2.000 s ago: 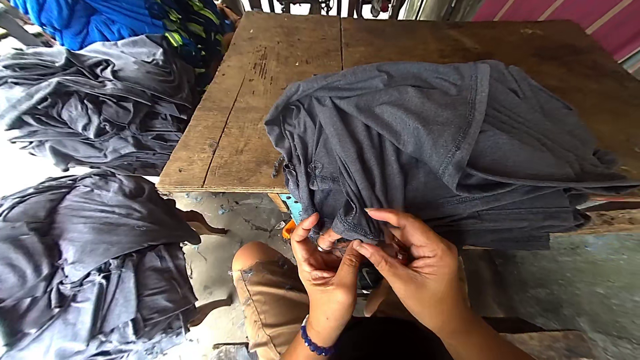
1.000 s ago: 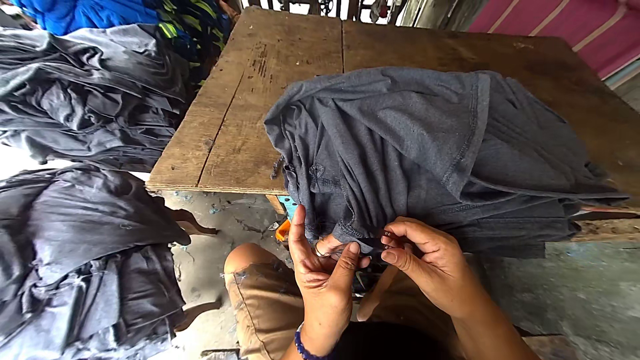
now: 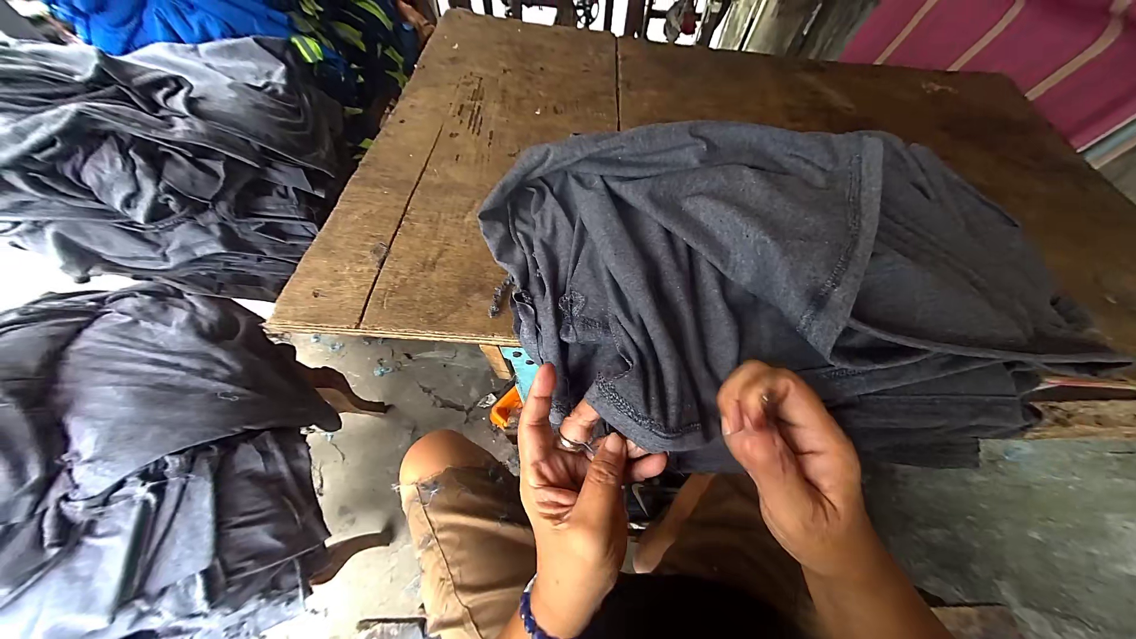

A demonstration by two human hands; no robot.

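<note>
A dark grey knit garment (image 3: pixel 710 231) lies bunched over the near edge of a wooden table (image 3: pixel 444 195), its stitched hem hanging down. My left hand (image 3: pixel 581 470), with a ring and a blue beaded bracelet, pinches the hanging hem's lower corner between thumb and fingers. To its right, my right hand (image 3: pixel 785 453) is raised off the cloth with thumb and fingertips drawn together. Whether something tiny is between those fingertips cannot be told.
Two heaps of grey garments, an upper one (image 3: pixel 160 169) and a lower one (image 3: pixel 151 444), stand at the left. Blue cloth (image 3: pixel 177 22) lies behind them. An orange object (image 3: pixel 506 408) is under the table edge. A maroon striped cloth (image 3: pixel 1003 53) hangs at the back right.
My right hand has come away from the hem and moved to the right; earlier its fingers were at the cloth beside my left thumb. My left hand has stayed at the hem.
</note>
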